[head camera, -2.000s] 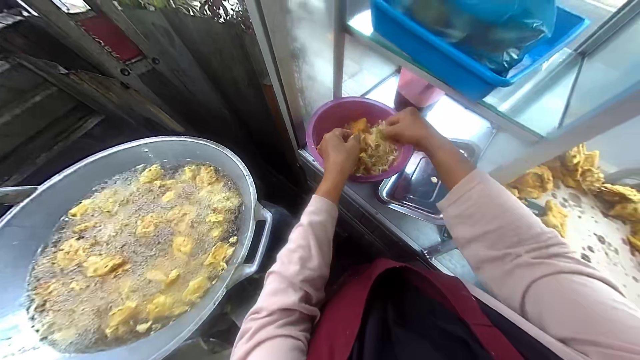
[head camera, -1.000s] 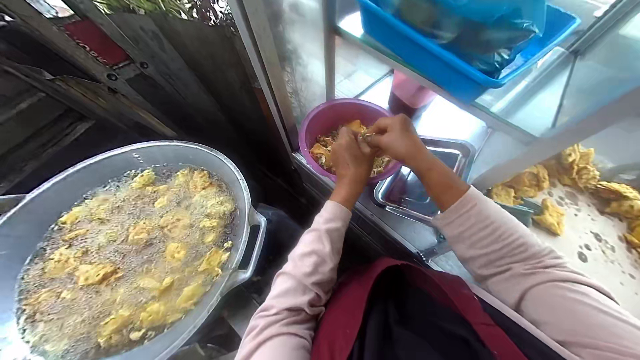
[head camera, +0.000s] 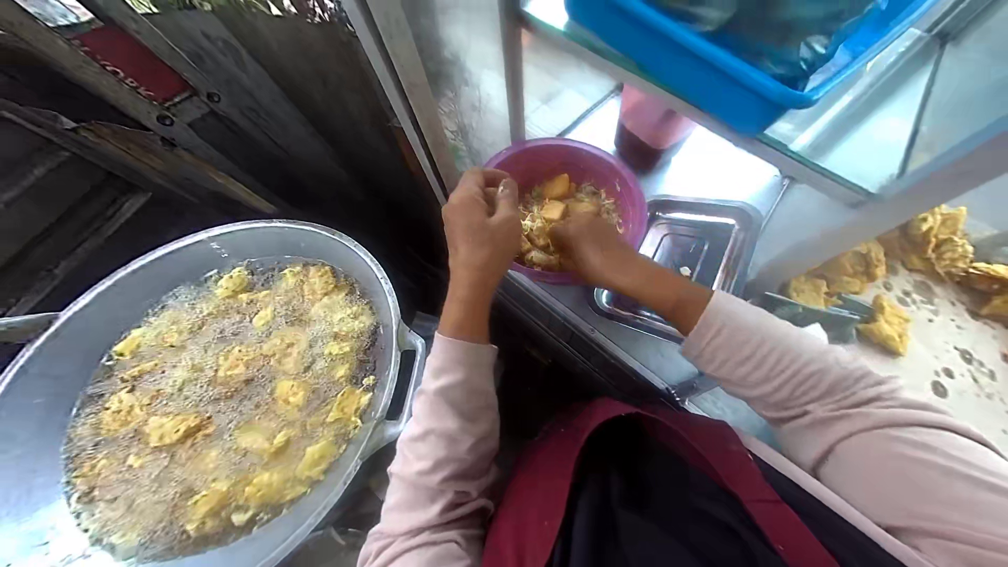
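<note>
A purple plastic bowl (head camera: 567, 150) on the metal counter holds shredded vegetable filling (head camera: 598, 201) and several orange-brown tofu pieces (head camera: 557, 187). My right hand (head camera: 587, 244) reaches into the bowl, its fingertips down among the food; whether they grip a piece is hidden. Over the bowl's left rim, my left hand (head camera: 484, 216) is raised with bent fingers and thumb close together; what lies between them cannot be told. At the left, a large metal wok (head camera: 346, 248) holds bubbling oil with several yellow battered fritters (head camera: 177, 429) frying.
A shiny metal tray (head camera: 709, 206) lies right of the bowl, and a pink container (head camera: 650, 126) stands behind it. Above is a blue plastic basin (head camera: 732, 79) on a glass shelf. Fried fritters (head camera: 886, 327) lie at the right. The wok's side handle (head camera: 405, 374) projects toward my left sleeve.
My hands were together over the bowl a second ago. They are now apart, the left by the left rim and the right lowered into the food.
</note>
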